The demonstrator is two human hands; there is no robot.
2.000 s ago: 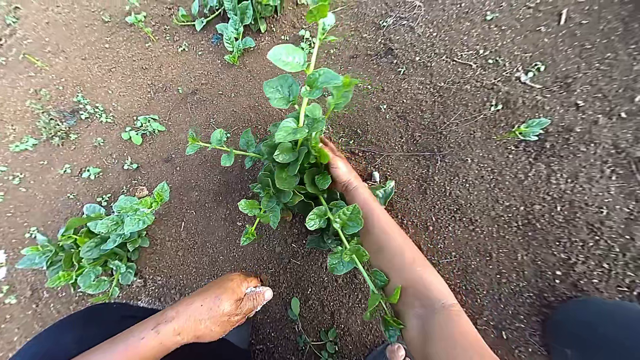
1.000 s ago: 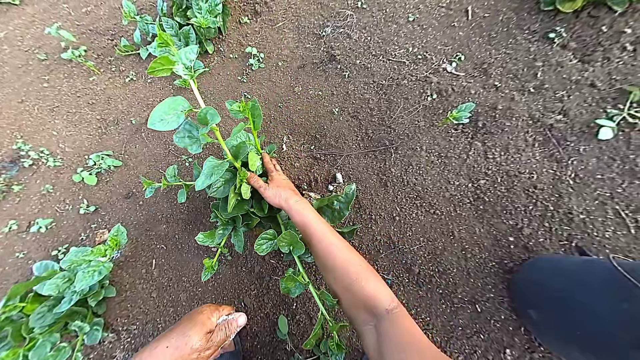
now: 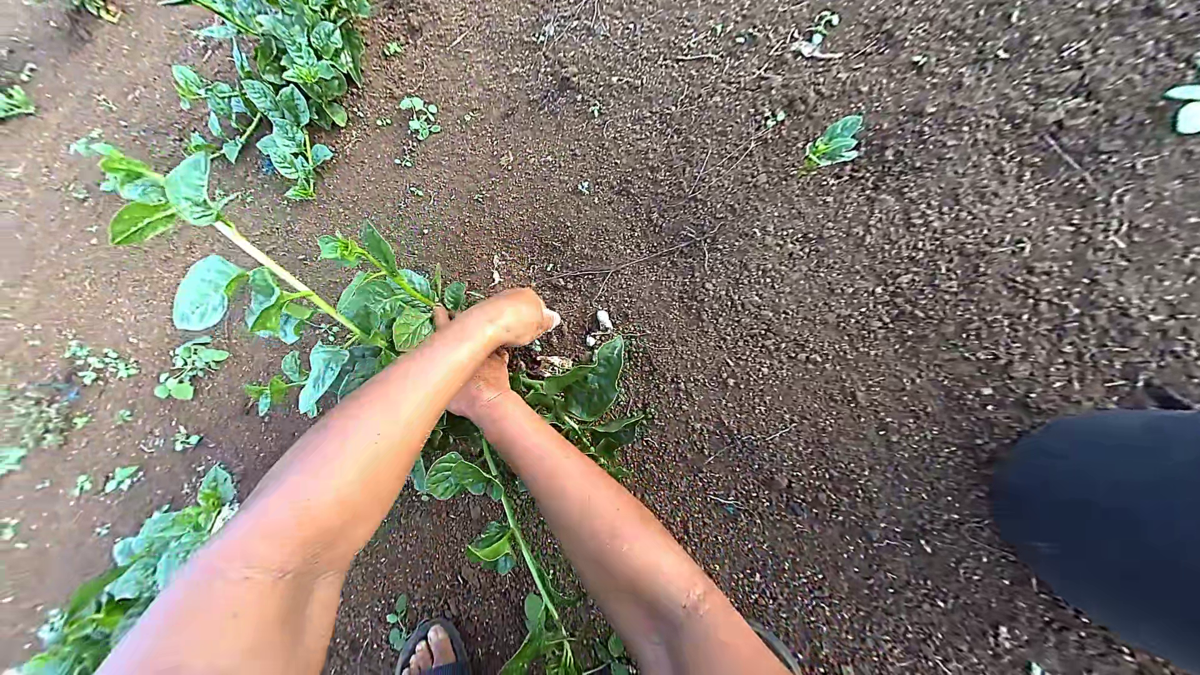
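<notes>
A leafy green plant (image 3: 375,305) with thick pale stems spreads over brown soil at the centre left. My right hand (image 3: 481,380) is in among its stems near the base, mostly hidden by leaves and by my left forearm. My left hand (image 3: 520,317) has crossed over the right wrist and is at the plant's right side, close to the ground; a pale covering or patch shows at its thumb or fingertip. What its fingers touch is hidden. One long stem (image 3: 520,539) trails down between my forearms and feet.
More leafy plants grow at the upper left (image 3: 300,75) and lower left (image 3: 141,572). A small seedling (image 3: 834,142) stands at the upper right. My sandalled foot (image 3: 433,649) is at the bottom; a dark-clothed knee (image 3: 1097,525) is at the right.
My left hand has moved up from the bottom, across my right wrist, to the plant's base. My right hand, earlier visible with fingers on the stems, is now partly hidden. The view has shifted.
</notes>
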